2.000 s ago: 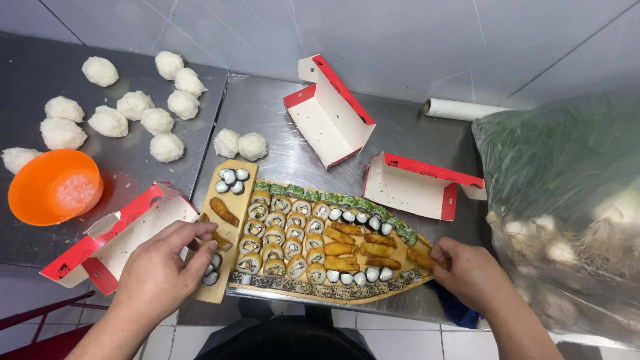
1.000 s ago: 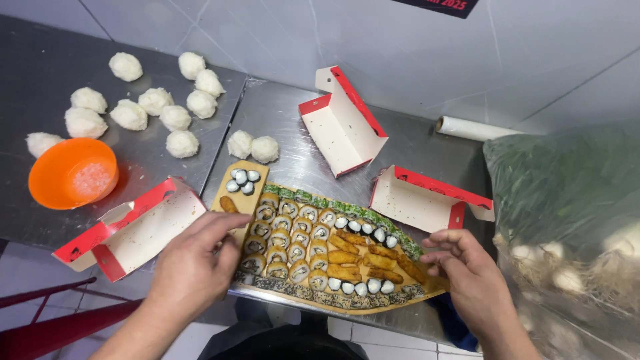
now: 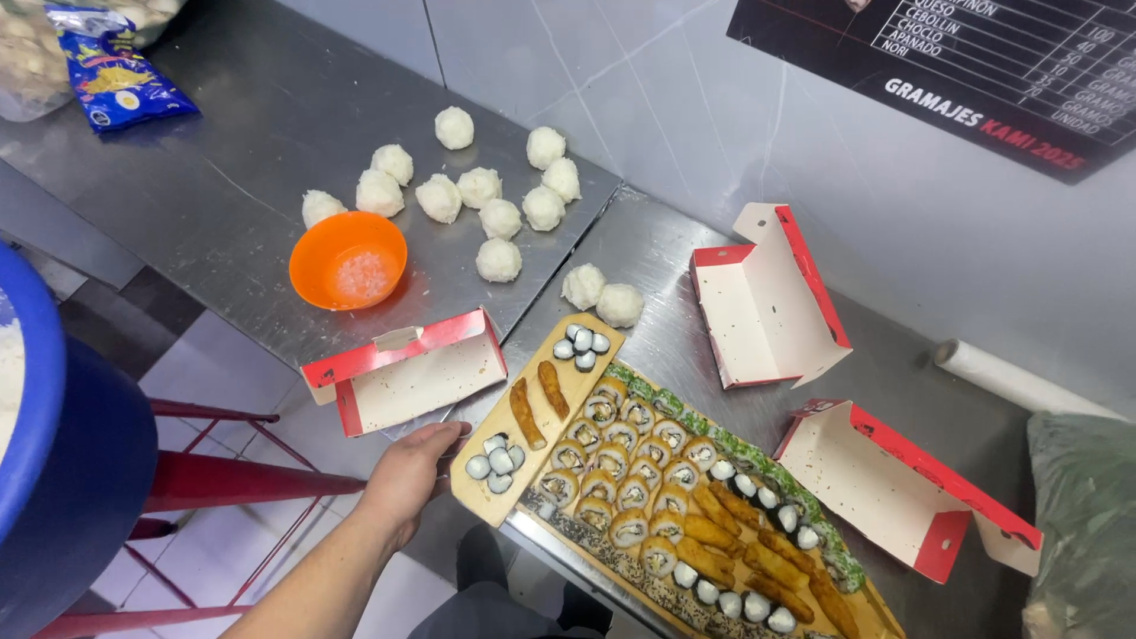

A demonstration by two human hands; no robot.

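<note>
My left hand [image 3: 415, 475] is beside the left edge of a small wooden board [image 3: 491, 426], its fingers near the edge; contact cannot be told. On that board lie two fried strips [image 3: 528, 413] between two clusters of small white-topped rolls [image 3: 583, 344]. The board sits across the end of a large boat-shaped wooden tray [image 3: 874, 612]. That tray bears rows of breaded sushi rolls [image 3: 612, 460], green-coated rolls [image 3: 710, 430], seeded rolls along the lower edge, white-topped rolls and several fried strips [image 3: 777, 561]. My right hand is out of view.
Open red-and-white cardboard boxes [image 3: 426, 382] stand left and right of the tray. Rice balls [image 3: 500, 218] and an orange bowl [image 3: 311, 266] are on the steel table [image 3: 231, 177]. A blue tub [image 3: 98, 426], blue packet [image 3: 129, 84], white roll [image 3: 1021, 377] and plastic bag [image 3: 1087, 524] are around.
My left hand has moved from over the small board to its outer edge. My right hand, earlier near the tray's pointed end, has left view. The view has swung left.
</note>
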